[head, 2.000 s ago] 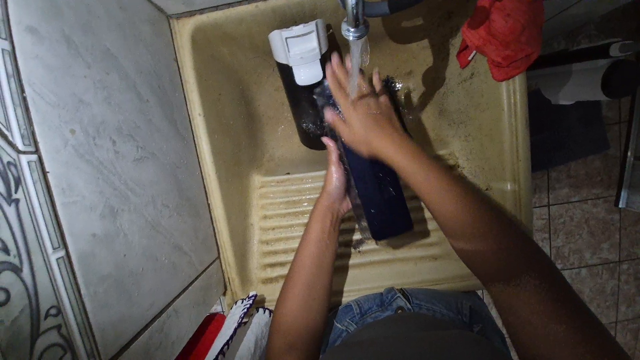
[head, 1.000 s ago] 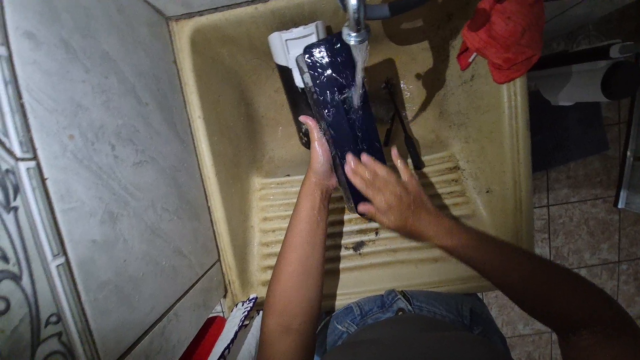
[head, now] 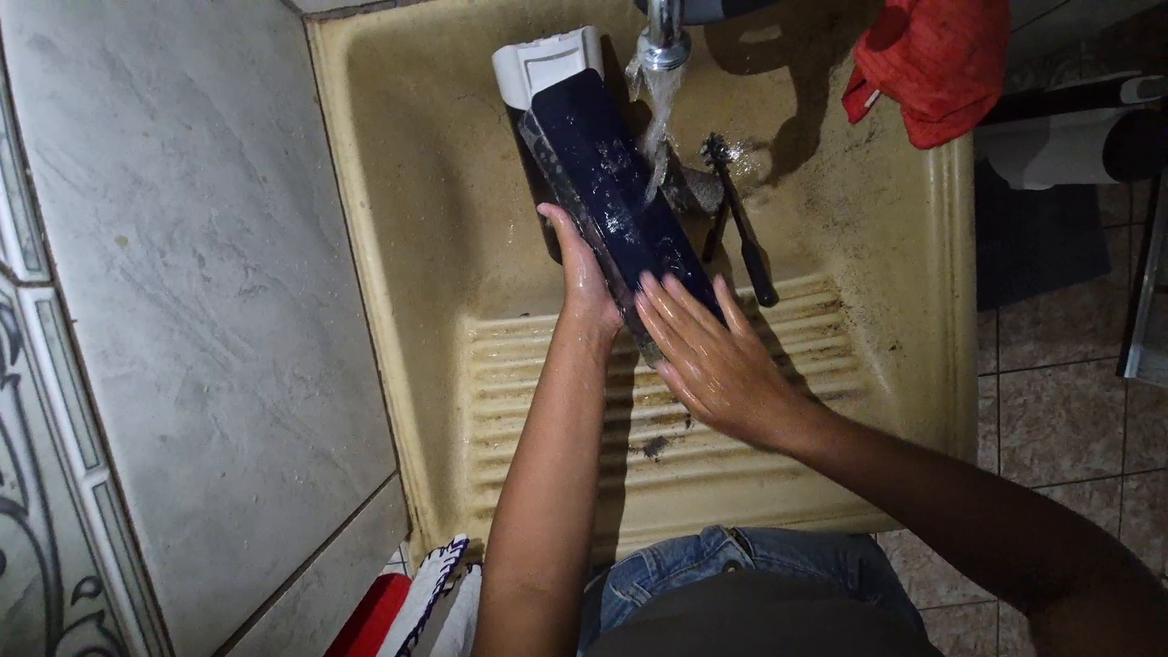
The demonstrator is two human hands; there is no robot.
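A long dark-blue plastic piece with a clear edge (head: 630,201) tilts across the laundry sink, wet and shiny. My left hand (head: 584,274) holds it along its left side, with part of the fingers hidden beneath. My right hand (head: 716,365) lies with spread fingers on its lower end. Water runs from the metal faucet (head: 663,46) onto the piece's right edge. Behind it stands a black container with a white top (head: 552,66), partly covered. A black-handled brush (head: 744,224) lies in the basin to the right, beside a dark object that I cannot identify.
The yellowed sink (head: 949,301) has a ribbed washboard (head: 547,411) at its near side. A red cloth (head: 935,68) hangs over the right rim. Marble-look tile (head: 201,274) borders the left, and a red and white cloth (head: 411,602) hangs at the lower left.
Two seconds ago my right hand was under the faucet at the piece's upper end; now it rests on the lower end. The piece has shifted up toward the container's white top, uncovering the brush.
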